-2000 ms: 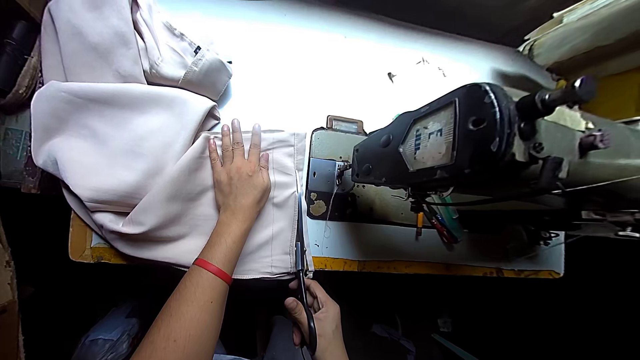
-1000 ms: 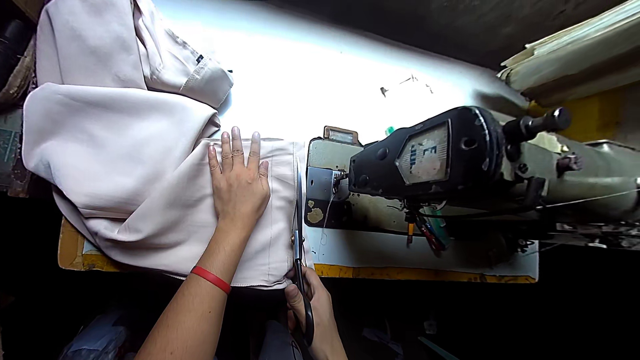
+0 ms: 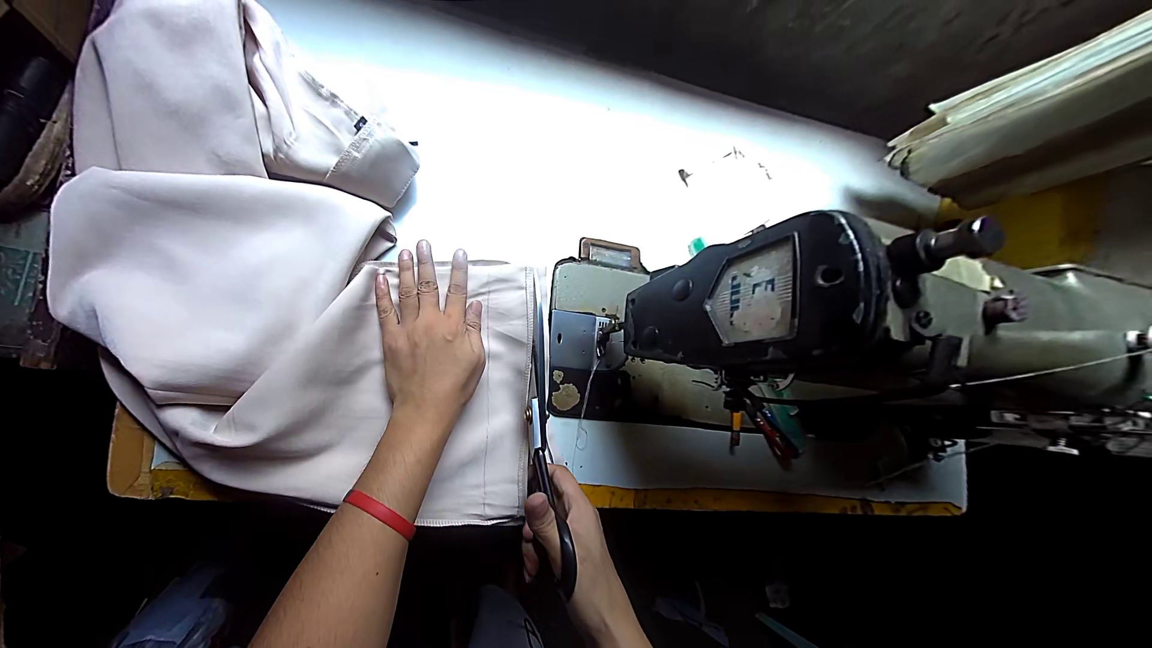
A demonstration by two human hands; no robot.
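Observation:
Light beige fabric, with overcast stitching along its edges, lies folded and bunched over the left part of the table. My left hand, a red band at its wrist, rests flat on the cloth with the fingers spread. At the table's front edge my right hand holds black-handled scissors. Their blades point away from me along the right edge of the cloth, beside the bed of the sewing machine. How far the blades are apart is hard to tell.
The sewing machine's dark head reaches in from the right, a thread hanging near its needle. Small tools with coloured handles sit below it. Stacked sheets stand at the back right. The worn yellow table edge runs along the front.
The scissors and my right hand have shifted slightly against the right edge of the cloth. My left hand stays flat on the fabric.

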